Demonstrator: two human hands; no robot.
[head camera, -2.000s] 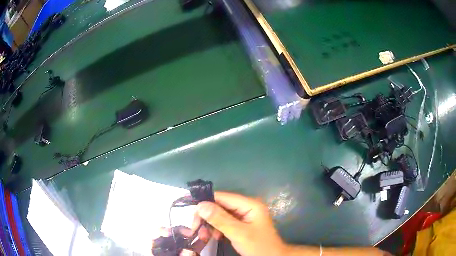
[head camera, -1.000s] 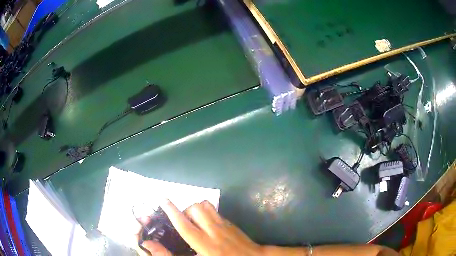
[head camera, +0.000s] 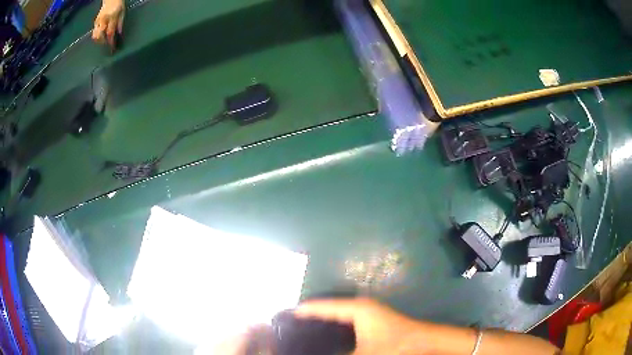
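Observation:
My right hand (head camera: 378, 324) is at the bottom edge, blurred, with its fingers around a black power adapter (head camera: 317, 336). A blurred skin-toned patch, my left hand (head camera: 242, 342), is beside the adapter, mostly cut off by the bottom edge; its grip cannot be made out. A glaring white stack of poly bags (head camera: 215, 270) lies just beyond and left of my hands. A second fanned bag pile (head camera: 62, 284) lies farther left. Several loose adapters (head camera: 509, 166) with tangled cords lie at the right, some with prongs showing.
The green belt (head camera: 208, 76) carries an adapter (head camera: 251, 104) with its cord. Another person's hand (head camera: 109, 24) reaches over it. A bluish divider (head camera: 388, 76) adjoins the framed green board (head camera: 443, 113). A blue bin (head camera: 10, 291) stands far left; clear strips (head camera: 601, 201) lie right.
My right hand and the held adapter have moved off the bag stack, right and down. The adapter on the belt has shifted right and away. Another person's hand has appeared at upper left.

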